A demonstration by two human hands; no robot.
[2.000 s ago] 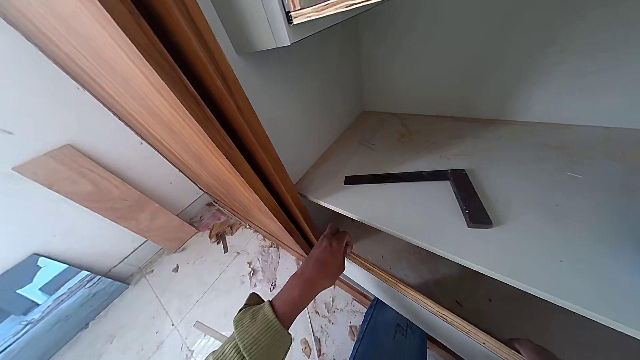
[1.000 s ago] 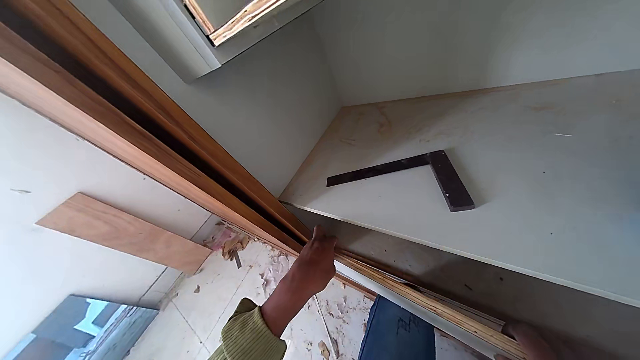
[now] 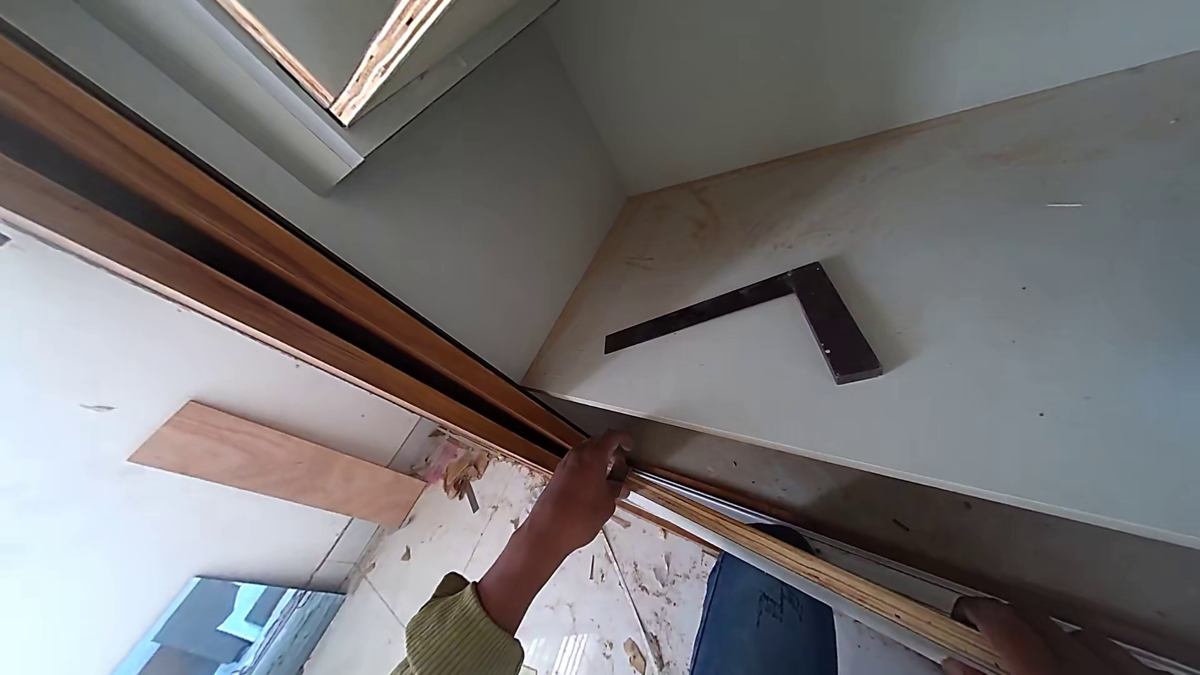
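Observation:
My left hand (image 3: pixel 583 486) grips the far end of a plywood panel (image 3: pixel 806 568) with a pale face, close to the grooved wooden frame (image 3: pixel 375 342). At the lower right, my right hand (image 3: pixel 1027 642) holds the same panel by its raw layered edge; part of that hand is cut off by the picture. The panel stands on edge in front of the cabinet opening. On the pale cabinet shelf (image 3: pixel 966 375) above lies a dark try square (image 3: pixel 830 323), its blade toward the left.
A thin wooden board (image 3: pixel 281 459) leans at the left wall by the tiled floor (image 3: pixel 562 600), which is strewn with debris. A glossy bluish panel (image 3: pixel 234 628) is at the lower left. An upper cabinet part with a raw plywood edge (image 3: pixel 389 56) juts in overhead. My trousered leg (image 3: pixel 769 609) is below.
The view has shifted and tilted. Both hands stay on the panel, and a strip of floor and a metal-looking rail now show between panel and cabinet. The try square lies still on the shelf.

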